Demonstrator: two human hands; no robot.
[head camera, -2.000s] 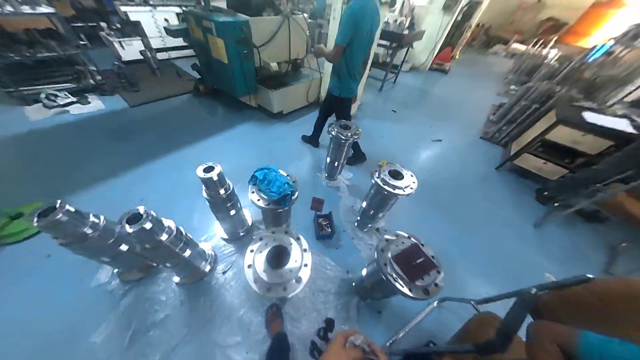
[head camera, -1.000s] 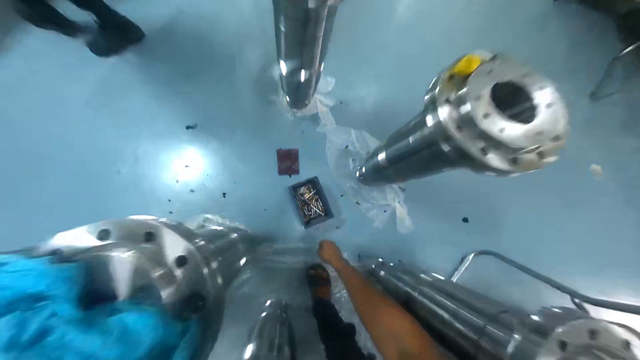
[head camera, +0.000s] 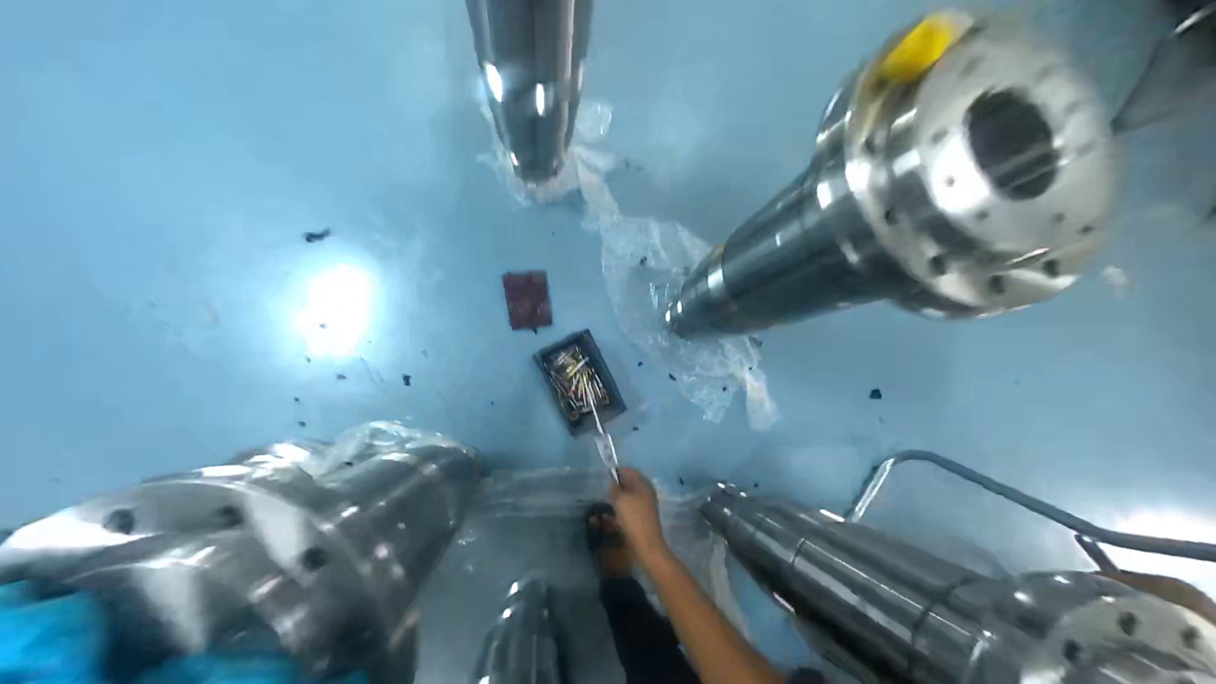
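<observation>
My right hand (head camera: 635, 508) is closed around a thin metal tool (head camera: 606, 451), low in the middle of the view. The far end of the tool reaches over the small dark bin (head camera: 616, 404), among many thin metal pins or bolts (head camera: 575, 378); its exact tip is hard to make out. The bin lies tilted on the blue floor, just below a dark red square pad (head camera: 527, 300). A sandalled foot (head camera: 608, 532) is just beside my right hand. My left hand is not in view.
Large steel flanged cylinders stand around: upper right (head camera: 788, 247), top (head camera: 532, 85), lower left (head camera: 380, 513), lower right (head camera: 855, 570) and bottom (head camera: 521, 636). Clear plastic film (head camera: 655, 266) lies on the floor. A bent metal tube (head camera: 988, 489) crosses at right; blue material (head camera: 47, 636) is lower left.
The view has swung down from the wide workshop to the floor. The tool now shows between my right hand and the bin; a second ago it was not visible in that hand.
</observation>
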